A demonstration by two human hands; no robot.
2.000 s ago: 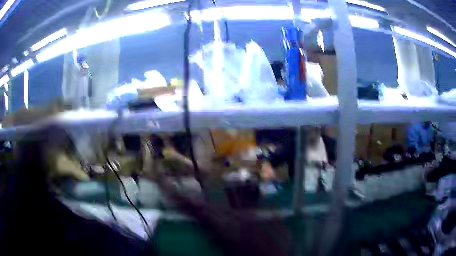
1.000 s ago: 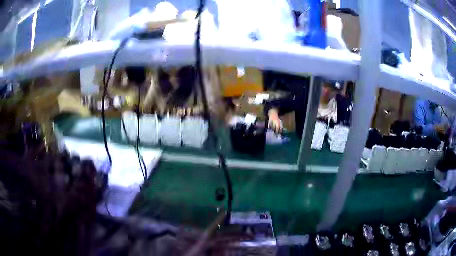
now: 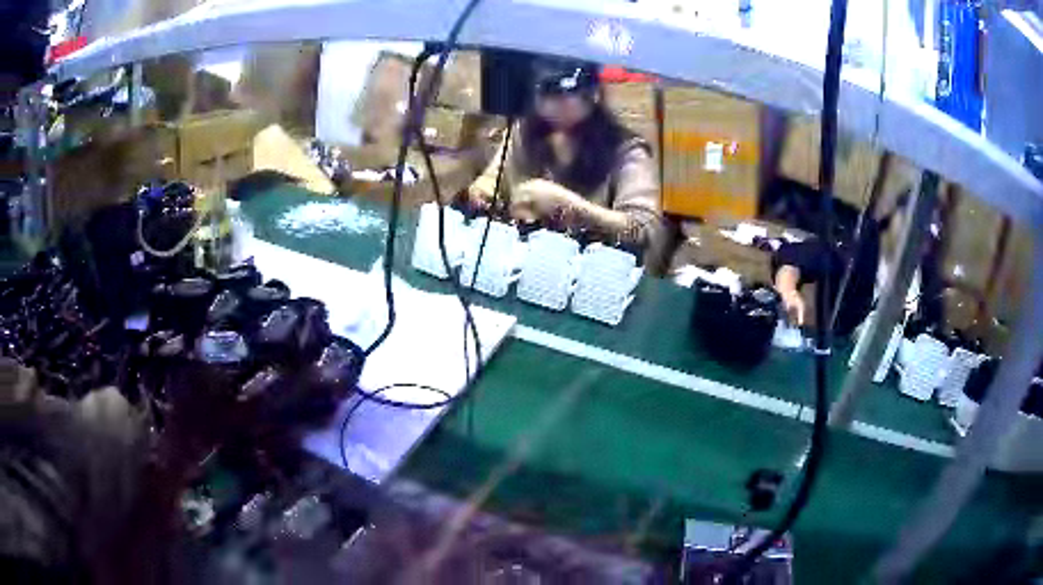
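Neither of my hands can be made out. A blurred brownish shape fills the lower left corner, and I cannot tell what it is. Black round housings (image 3: 275,326) stand close together at the left, some with pale parts on top. More dark units with pale parts lie blurred along the bottom left. A small box, probably the screw feeder (image 3: 738,554), is cut off by the bottom edge. A thick black cable (image 3: 821,286) hangs in front of it.
A white board (image 3: 458,343) borders the green bench (image 3: 572,423). Thinner looped cables hang over it. Across the line are white housings (image 3: 546,271), a seated person (image 3: 583,160), another person's hand (image 3: 789,295), cardboard boxes and a slanted metal post. A shelf edge (image 3: 686,51) crosses the top.
The view has swung down and to the left. The bench, feeder and hanging cable now sit further right, and the black housings at the left have come into view.
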